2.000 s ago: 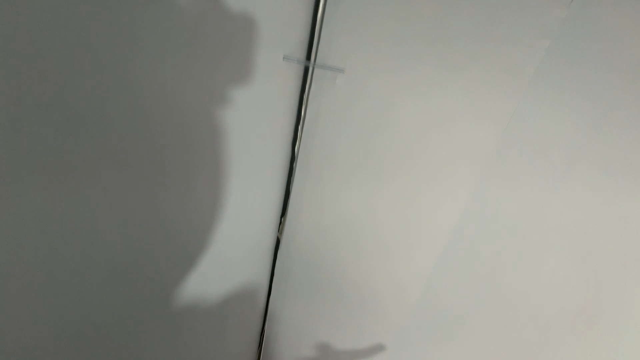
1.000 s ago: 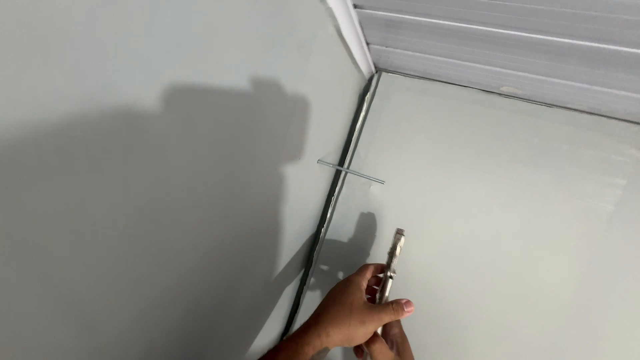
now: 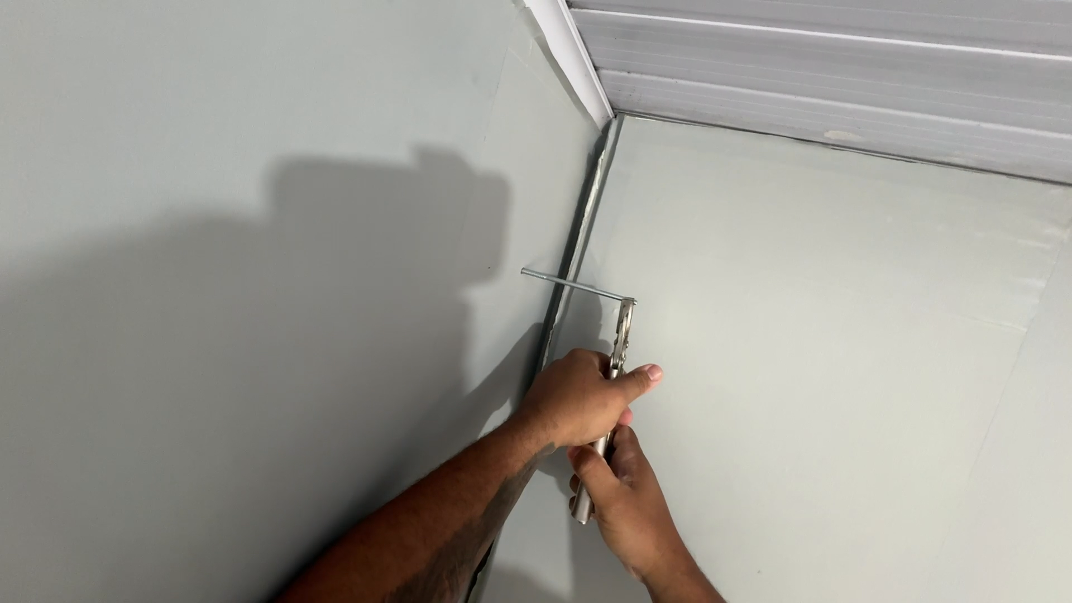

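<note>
A metal hand tool that looks like locking pliers (image 3: pixel 622 331) points up toward the corner, its tip touching or overlapping the right end of a thin metal rod (image 3: pixel 578 286). That rod lies across the dark gap (image 3: pixel 578 226) between two wall panels. My left hand (image 3: pixel 582 398) grips the middle of the tool, thumb out to the right. Lower down, my right hand (image 3: pixel 615 486) is closed around the handle, whose end shows below the fingers. Whether the tip is clamped on the rod cannot be told.
A smooth grey wall panel (image 3: pixel 209 109) stands on the left and another (image 3: pixel 821 335) on the right. White trim (image 3: pixel 569 54) runs down to the corner, beside ribbed ceiling panels (image 3: pixel 796 67). Shadows fall across the left panel.
Both hands and the tool have moved up to the rod; one second ago the tool's tip was below and right of it. Two seconds ago neither hand was in view.
</note>
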